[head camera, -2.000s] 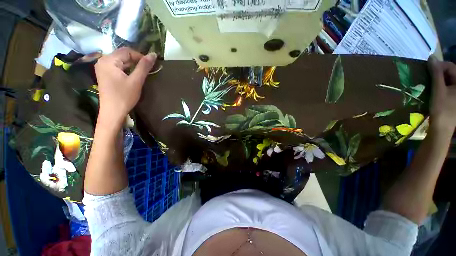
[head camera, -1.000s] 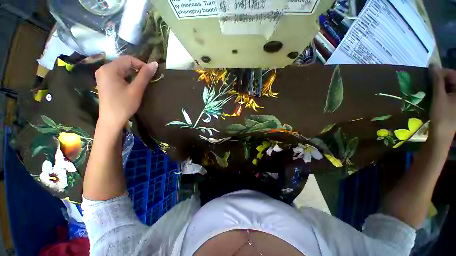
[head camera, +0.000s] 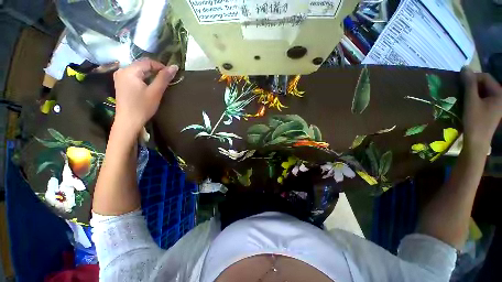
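Observation:
A dark brown floral-printed fabric piece (head camera: 330, 104) is stretched across under the cream sewing machine head (head camera: 264, 41). My left hand (head camera: 137, 91) pinches its upper edge left of the head, thumb and forefinger together. My right hand (head camera: 480, 102) holds the upper edge at the far right end, near the picture's rim. The metal presser parts (head camera: 279, 84) show against the fabric just below the head; the needle area is hidden. More of the fabric hangs down at the left, with a yellow fruit and a white flower.
Printed sheets (head camera: 421, 36) lie at the upper right beside a bundle of pens (head camera: 355, 41). Plastic-wrapped white thread cones (head camera: 148, 25) stand at the upper left. A blue plastic crate (head camera: 168, 201) is below left, and red cloth (head camera: 74, 272) lies at the lower left.
My right hand has moved slightly inward to the left, still holding the fabric's end. My left hand has shifted slightly right, still pinching the edge. The fabric's right part has moved slightly left.

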